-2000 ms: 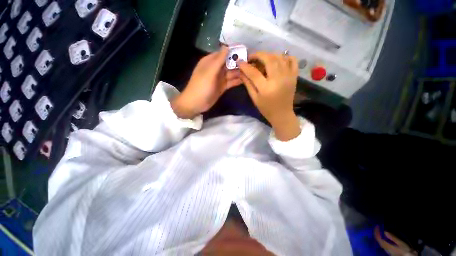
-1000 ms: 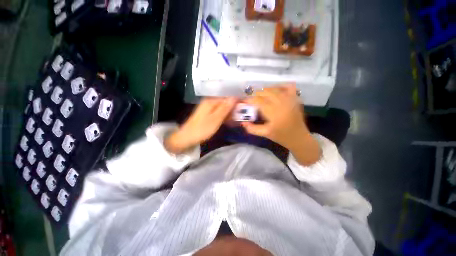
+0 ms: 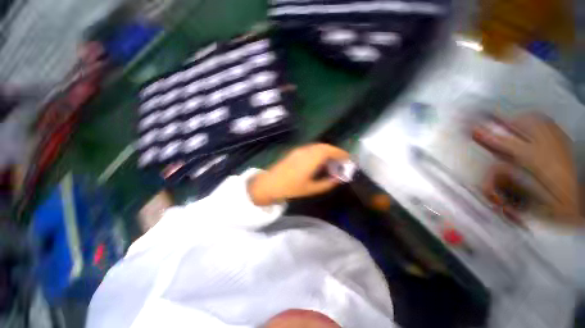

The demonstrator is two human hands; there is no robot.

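The frame is badly blurred. My left hand (image 3: pixel 301 172) holds a small white housing (image 3: pixel 342 169) at its fingertips, in front of the left edge of the white machine base (image 3: pixel 398 144). My right hand (image 3: pixel 542 160) is over the machine base, at the fixtures. Something small and pale with red shows at its fingers, but blur hides whether it grips it. An orange-brown fixture (image 3: pixel 510 189) with dark parts is beside and partly under my right hand.
A black parts tray (image 3: pixel 211 139) with rows of white housings lies on the green workbench (image 3: pixel 240 25). More black trays (image 3: pixel 410 29) are at the top. The red button (image 3: pixel 452 236) is on the machine front. A blue bin (image 3: pixel 54 237) is at far left. The gold-yellow press head (image 3: pixel 529 25) is top right.
The view has swung to the left and tilted. My hands have parted: my left hand has the housing by the machine's edge, and my right hand has moved over the fixtures.
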